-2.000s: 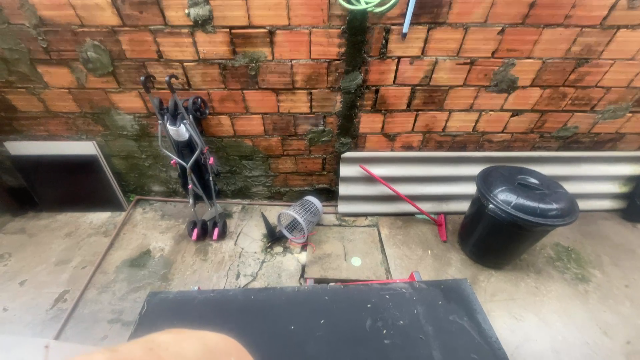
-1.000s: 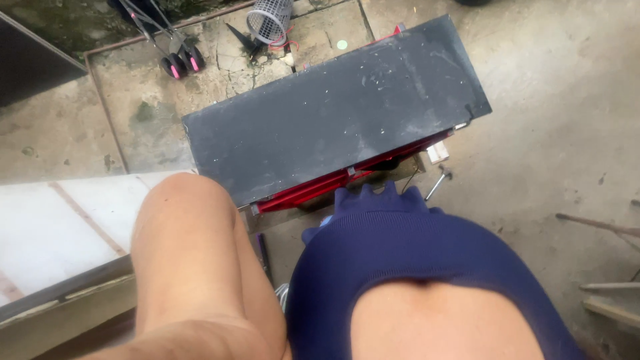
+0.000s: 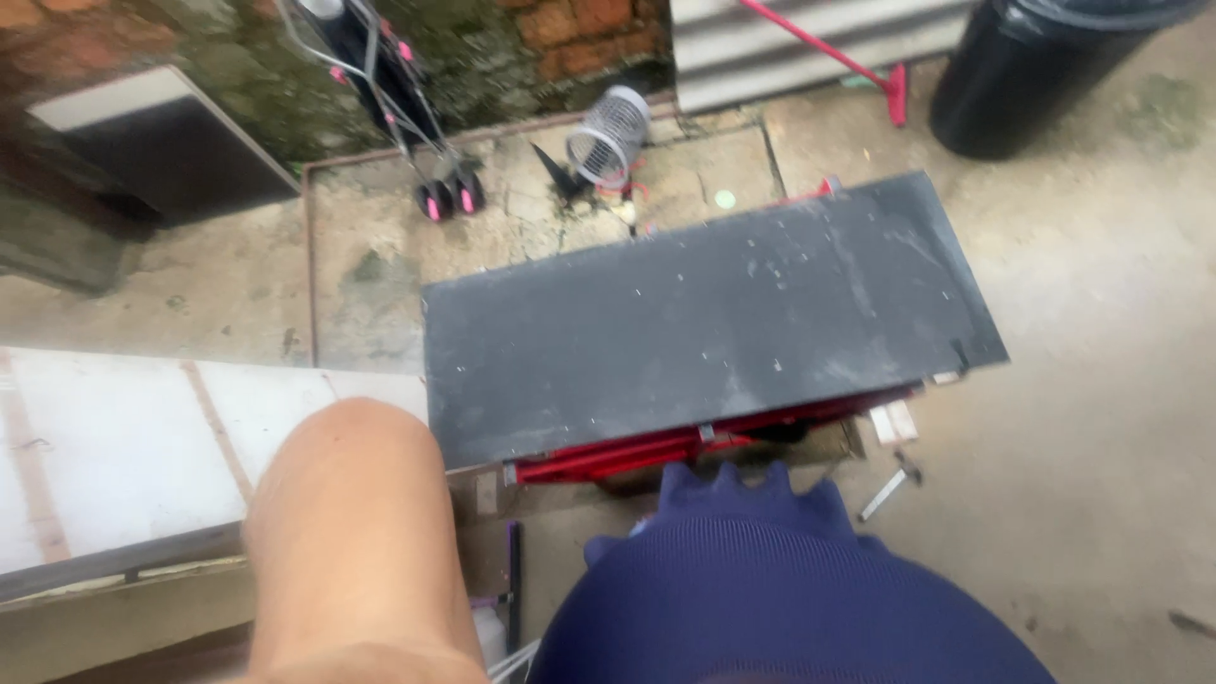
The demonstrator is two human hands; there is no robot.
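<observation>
Neither my left hand nor my right hand shows in the head view. A bare, bent arm (image 3: 356, 532) of mine fills the lower left, its elbow over the edge of a white panel (image 3: 123, 437) with brownish stripes. Just right of it is a dark grey tabletop (image 3: 703, 323) with pale specks, on a red metal frame (image 3: 608, 458). My navy ribbed clothing (image 3: 779, 589) with a ruffled edge takes up the lower middle.
Beyond the table stand a folded stroller (image 3: 389, 104), a tipped grey plastic basket (image 3: 608, 138), a red-handled squeegee (image 3: 826, 47) and a black bin (image 3: 1035, 76). A small hammer-like tool (image 3: 888, 489) lies on the concrete at the right.
The view has tilted down from the brick wall. The bent arm and navy clothing now show, where two seconds ago only a blurred bit of skin was at the bottom edge.
</observation>
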